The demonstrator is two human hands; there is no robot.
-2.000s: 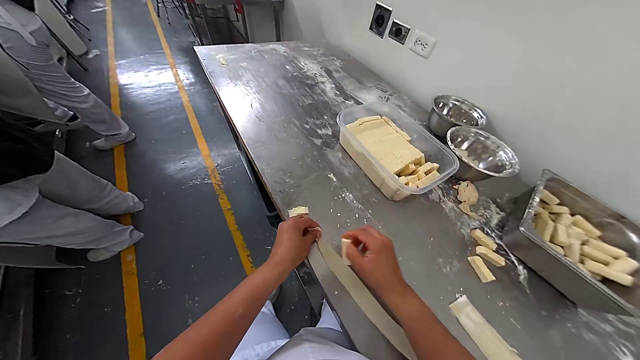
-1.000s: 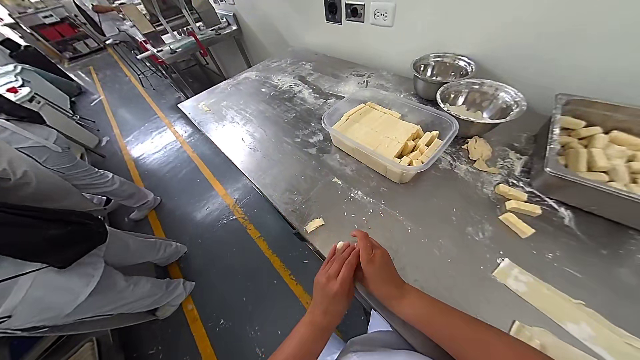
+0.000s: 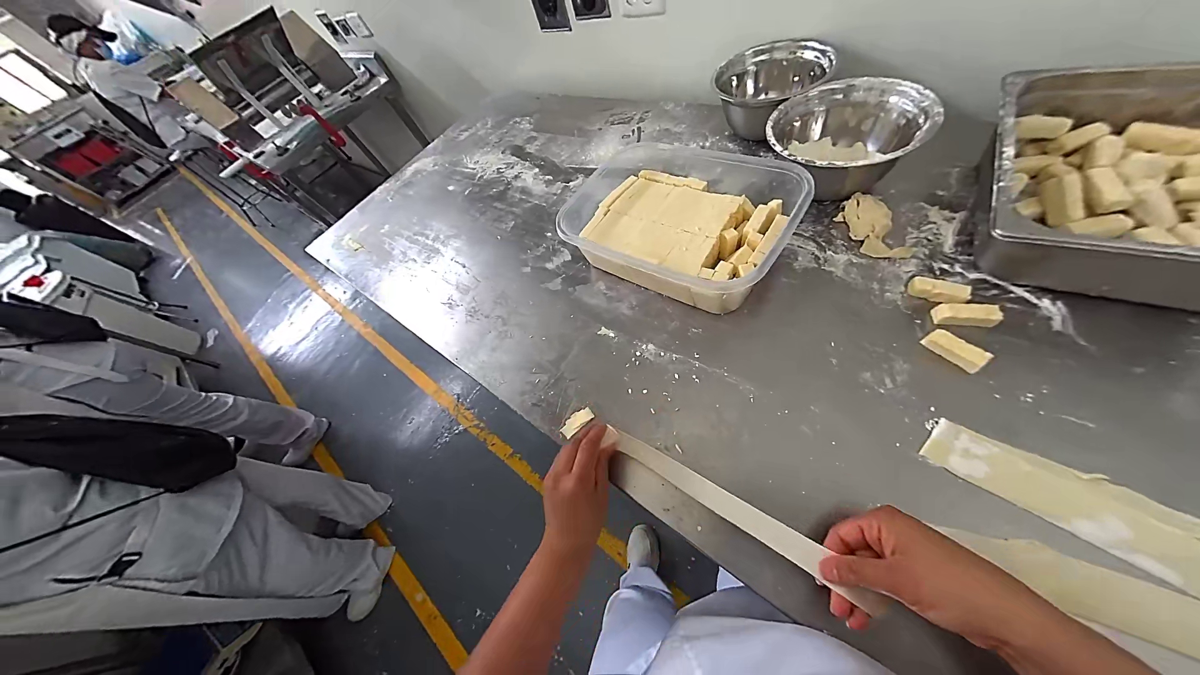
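A long narrow strip of dough [image 3: 717,500] runs along the front edge of the steel table. My right hand [image 3: 872,567] grips its near right end between thumb and fingers. At the strip's far left end, my left hand [image 3: 579,480] has its fingers on a small piece at that end; how firmly it holds is hidden. A small scrap of dough [image 3: 577,422] lies just beyond those fingertips. Wider dough strips [image 3: 1059,497] lie at the right. Several cheese-like sticks [image 3: 967,315] rest on the table, and more fill a clear plastic container [image 3: 579,246].
Two steel bowls [image 3: 764,117] [image 3: 830,178] stand by the wall. A deep steel pan [image 3: 1078,262] of pale sticks is at the right, near a crumpled dough piece [image 3: 864,217]. People in light clothing [image 3: 216,553] stand at the left beyond the floor lines.
My hands, close together a second ago, are now apart, with the right one farther right and a dough strip stretched between them. The view has shifted.
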